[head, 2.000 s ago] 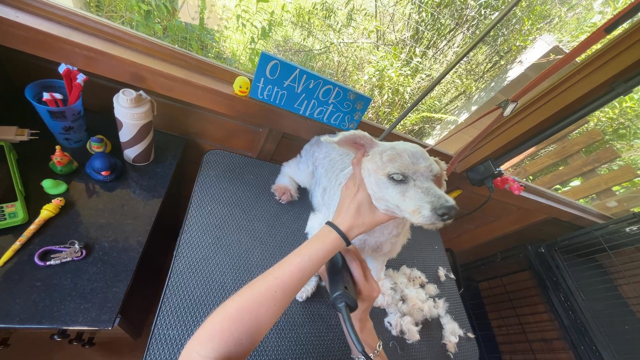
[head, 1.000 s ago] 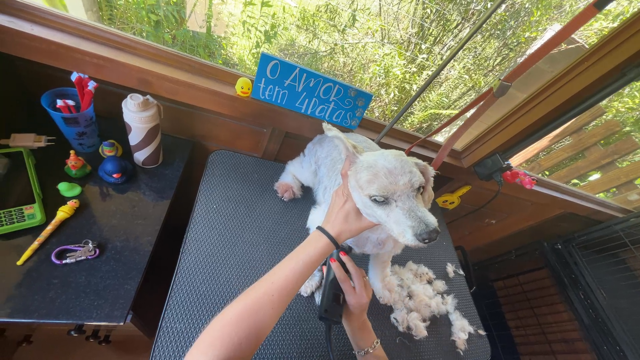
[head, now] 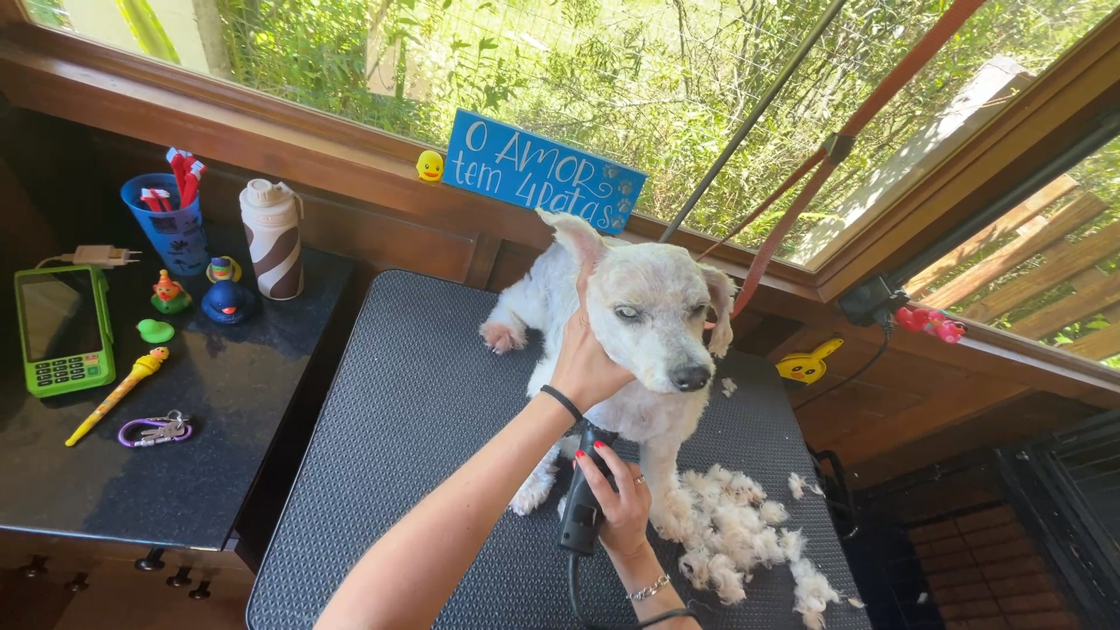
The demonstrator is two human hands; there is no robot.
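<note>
A white dog [head: 647, 306] sits on a black textured grooming table [head: 394, 394], facing the camera's right. My left hand [head: 591, 359] holds the dog's head at the cheek and under the jaw; part of its fingers is hidden behind the head. Below it, my right hand [head: 619, 503] grips a black corded hair clipper [head: 581, 507], upright, its top end against the dog's chest or upper front leg. The blade is hidden. Clumps of cut fur [head: 731, 534] lie beside the dog's front paws.
A red strap [head: 805, 192] hangs at the right, running down behind the dog. On the dark side counter [head: 210, 376] stand a bottle [head: 273, 241], a blue cup [head: 166, 223], rubber ducks [head: 228, 302] and a card terminal [head: 63, 328]. A black wire crate [head: 1006, 525] is at lower right.
The clipper was lower and more tilted in the earlier frames; my right hand has moved up toward the chest with it. My left hand stays on the dog's head.
</note>
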